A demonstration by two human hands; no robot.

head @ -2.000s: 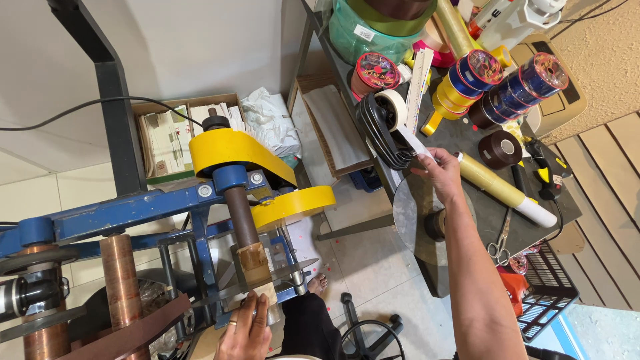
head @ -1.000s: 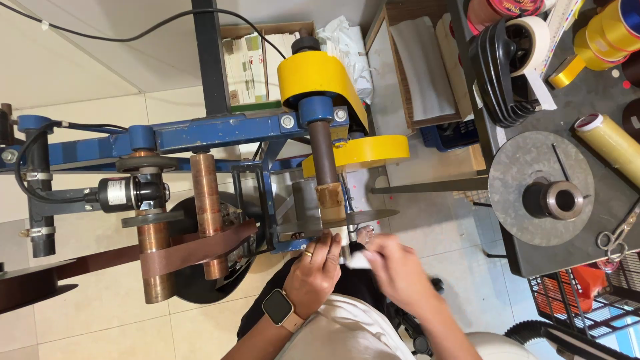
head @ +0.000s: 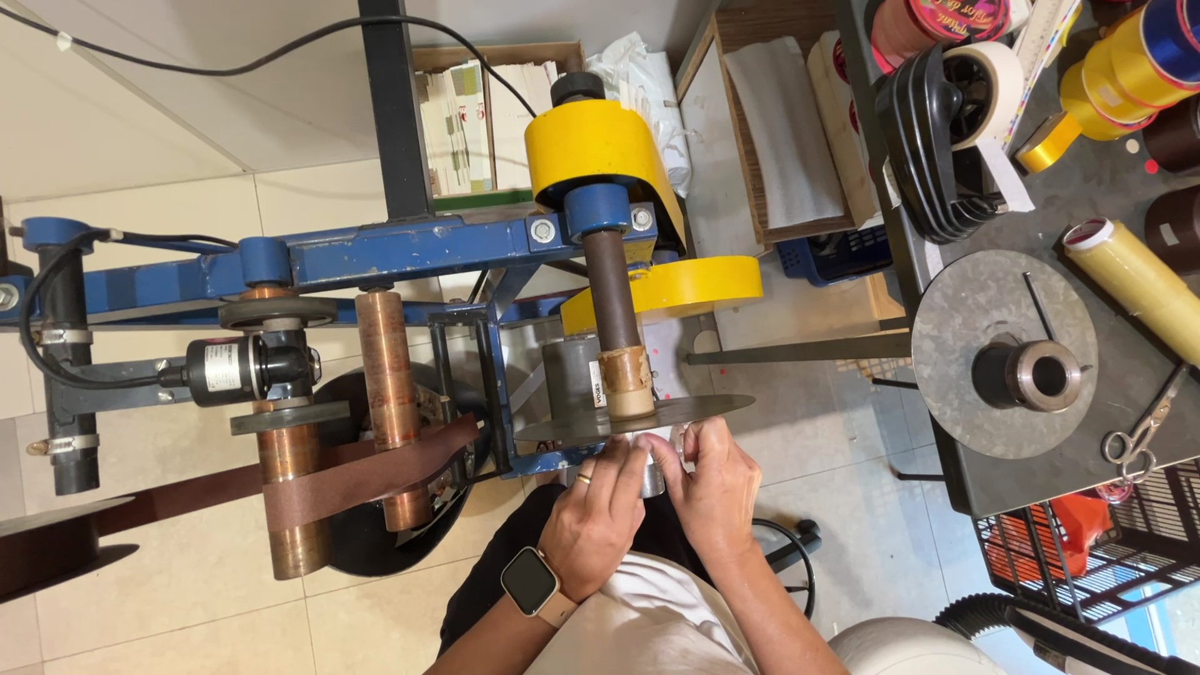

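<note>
My left hand (head: 600, 502), with a ring and a smartwatch (head: 531, 581), presses its fingers at the near end of a machine spindle (head: 614, 300). My right hand (head: 717, 483) meets it there, its thumb and fingers pinching a small piece of white tape (head: 661, 439). Just beyond the fingertips a thin metal disc (head: 708, 412) sits around the spindle, behind which is a worn cardboard-like sleeve (head: 625, 380). To the left, brown ribbon (head: 356, 478) runs over copper-coloured rollers (head: 386, 375). The surface beneath my fingers is mostly hidden.
The blue machine frame (head: 403, 258) and yellow belt guard (head: 600, 141) lie beyond my hands. On the dark table (head: 1022, 487) at right are a metal flange disc (head: 966, 281), scissors (head: 1146, 427), a tape dispenser (head: 923, 141) and ribbon rolls (head: 1125, 75). A black crate (head: 1116, 553) stands below.
My right hand has left the tape dispenser on the table and come to the spindle beside my left hand, bringing a piece of white tape. The view has swung left.
</note>
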